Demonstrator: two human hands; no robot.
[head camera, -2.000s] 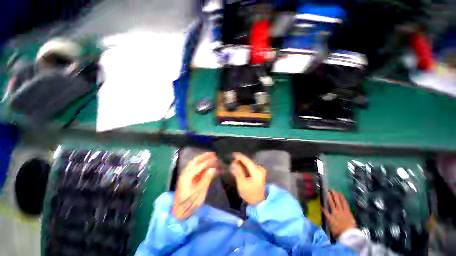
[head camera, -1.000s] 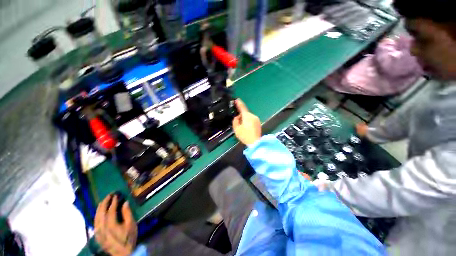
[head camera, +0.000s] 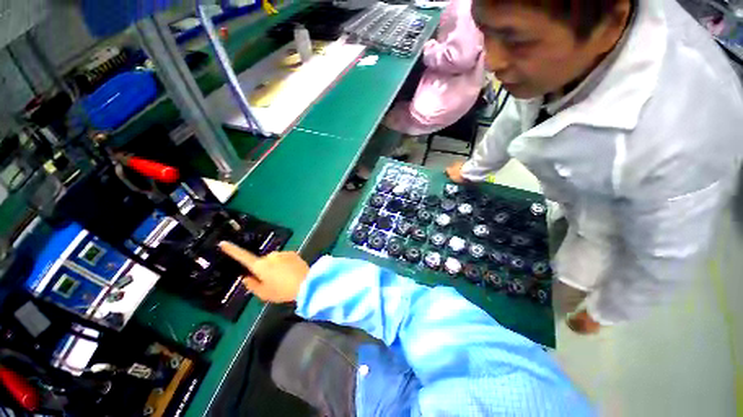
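Note:
My right hand (head camera: 277, 275) reaches to the right-hand black fixture (head camera: 265, 236). Its index finger is extended at the fixture's lower middle; no part shows in the hand, and contact is hard to tell. This fixture's red lever handle (head camera: 153, 168) lies toward the back. A round black part (head camera: 201, 336) lies on the green bench between the two fixtures. The left fixture's tan-brown strip (head camera: 169, 391) and its red handle (head camera: 18, 388) show at the lower left, cut by the edge. My left hand is out of the picture.
A blue tester (head camera: 69, 252) stands behind the fixtures. Trays of round black parts (head camera: 448, 236) lie on a green surface at right. A person in white (head camera: 635, 147) leans over them. A metal post (head camera: 183, 89), blue bin (head camera: 120, 99) and pink-sleeved person (head camera: 432, 98) are further along.
The view has swung right, and my left hand has left the picture. My right hand stays at the right fixture. The person in white now shows more fully beside the trays.

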